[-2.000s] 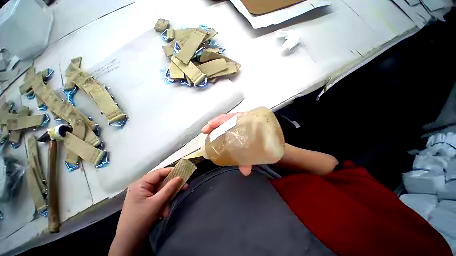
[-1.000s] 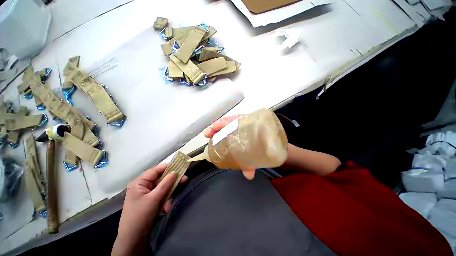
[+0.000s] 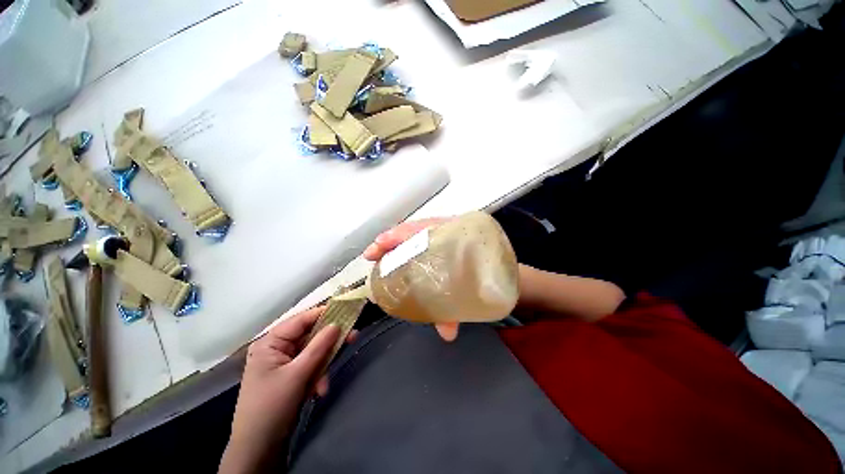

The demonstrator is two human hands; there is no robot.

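Observation:
My left hand [image 3: 283, 361] holds a ribbed tan strap tab [image 3: 341, 319] between thumb and fingers, near the bench edge above my lap. My right hand [image 3: 405, 236] is wrapped around a translucent glue bottle [image 3: 454, 270] of amber liquid, held on its side. The bottle's nozzle points left, and its tip is at the upper end of the tab; I cannot tell if it touches. The bottle hides much of my right hand. A heap of tan tabs with blue-wrapped ends [image 3: 363, 104] lies on the bench beyond.
More tabs [image 3: 176, 180] lie at left, beside a hammer [image 3: 97, 343] with a brown handle. A large translucent container [image 3: 42, 56] is at far left. A white scrap [image 3: 531, 72] and a brown panel [image 3: 486, 7] lie at the far side. White bundles [image 3: 788, 324] are stacked at right.
The bottle has moved slightly left and down, its nozzle now at the tab's upper end. My left hand and the tab have shifted slightly right.

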